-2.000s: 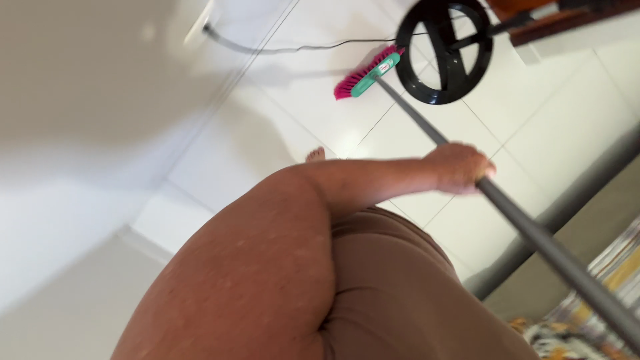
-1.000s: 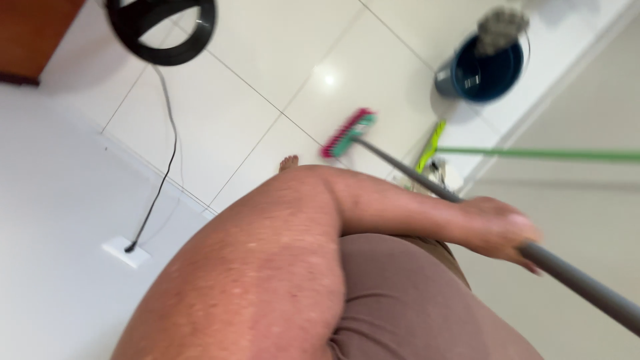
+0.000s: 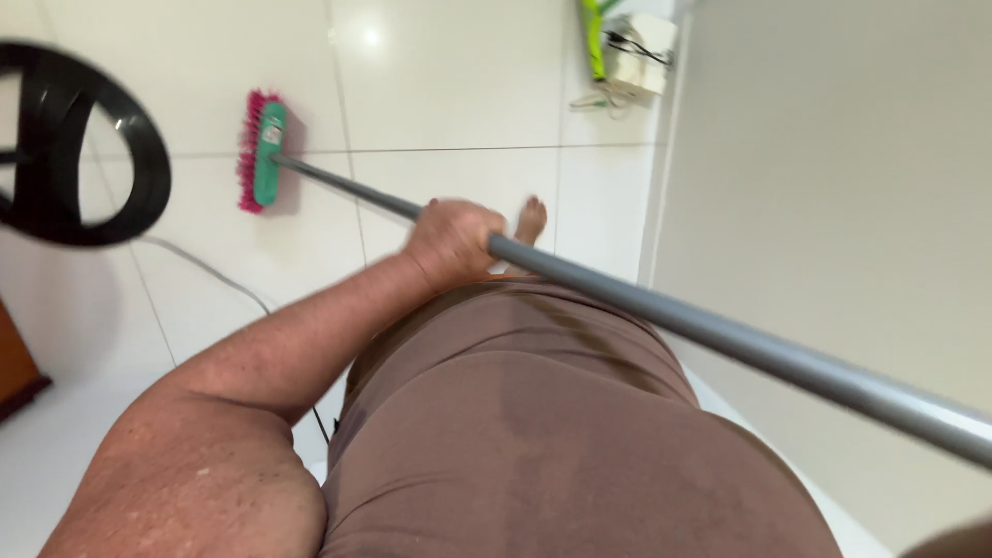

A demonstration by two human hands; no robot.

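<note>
My left hand [image 3: 457, 242] is closed around the grey handle [image 3: 697, 322] of a push broom, just above my bare foot in the picture. From my hand the handle runs up and left to the broom's green head [image 3: 270, 155], whose pink bristles [image 3: 248, 155] point left over the white floor tiles. The handle's other end leaves the view at the lower right. My right hand is out of view; a blurred bit of skin shows in the bottom right corner.
A round black stand base [image 3: 151, 167] is at the left, with a grey cord [image 3: 209, 271] near it. A wooden furniture corner [image 3: 15, 356] lies below it. By the pale wall [image 3: 821, 155] are a white block with a black cable [image 3: 647, 54] and a lime-green tool [image 3: 594, 46].
The broom head has moved left, away from the lime-green tool and toward the black base. My left hand stays closed on the handle. The view has turned, and the bucket is out of sight.
</note>
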